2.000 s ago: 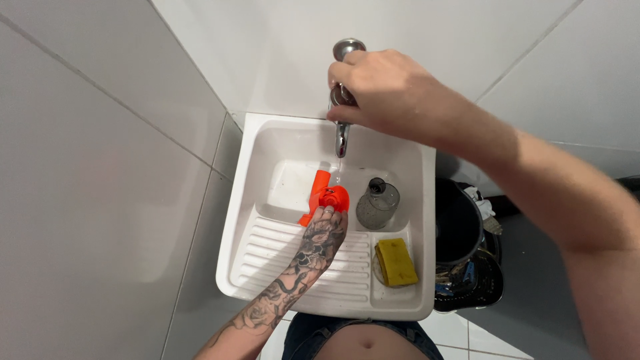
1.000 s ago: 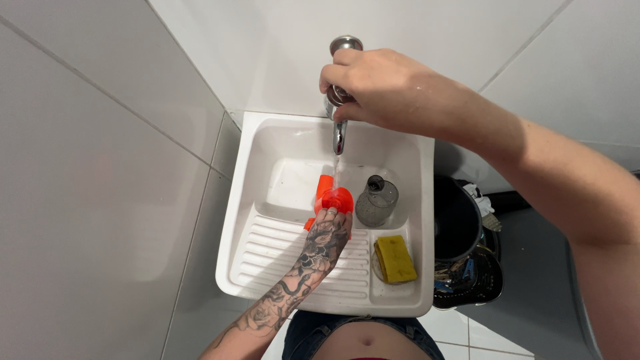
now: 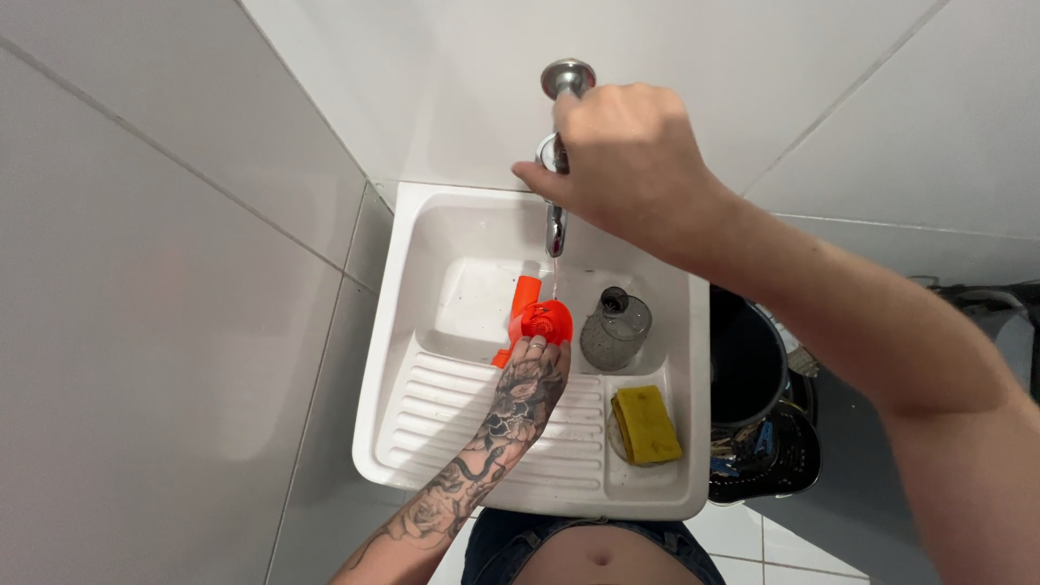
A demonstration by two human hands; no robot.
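My left hand (image 3: 536, 366) holds an orange plastic part (image 3: 526, 301), with a cup-like end and a tube, inside the white laundry sink (image 3: 378, 390). A thin stream of water falls from the chrome faucet (image 3: 556, 231) onto the cup-like end. Above, my right hand (image 3: 626, 146) is on the faucet's handle, its thumb stretched out to the left; the fingers' grip is hidden behind the back of the hand. A translucent grey plastic container (image 3: 613, 337) stands in the basin, right of the orange part.
A folded yellow cloth or sponge (image 3: 647, 426) lies in the sink's front right compartment, beside the ribbed washboard (image 3: 431, 418). Right of the sink are a black bucket (image 3: 743, 357) and a black basket (image 3: 792, 459) holding blue clothespins. Tiled walls stand close at the left and behind.
The water stream has become thinner than one second ago. My right hand has shifted and turned on the faucet handle. My left hand stays under the spout with the orange part.
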